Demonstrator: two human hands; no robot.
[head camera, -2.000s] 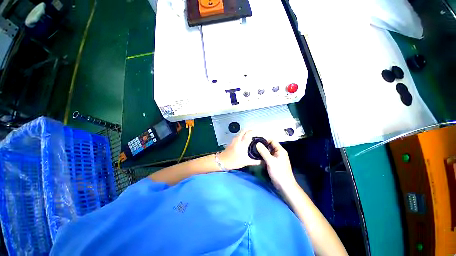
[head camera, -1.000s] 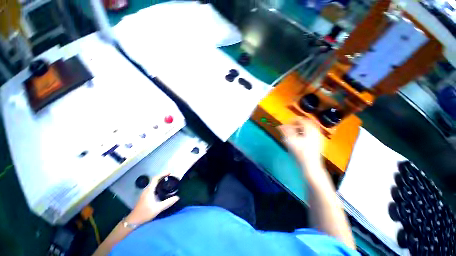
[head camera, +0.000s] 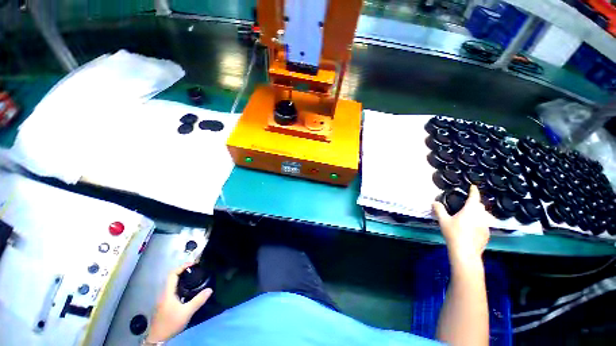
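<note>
My left hand (head camera: 171, 309) holds a round black housing (head camera: 194, 282) over the grey-white plate's right side. My right hand (head camera: 467, 226) has its thumb and fingers around another round black housing (head camera: 453, 200) at the near left edge of the dense rows of black rounds (head camera: 483, 159) on a white sheet. The orange press fixture (head camera: 297, 145) stands in the middle; one black housing (head camera: 286, 113) sits in its left seat and its right seat (head camera: 315, 122) shows no part.
Loose black discs (head camera: 211, 125) lie on the white sheet (head camera: 155, 162) left of the press. The white bench machine (head camera: 61, 263) with its red stop button (head camera: 116, 228) is at lower left. The grey-white plate (head camera: 154, 274) lies beside it. A blue crate (head camera: 432, 297) is below the bench.
The view has turned right. My right hand has moved from the press to the rows, now with a housing. The press's right seat, filled before, shows no part. My left hand still holds its housing.
</note>
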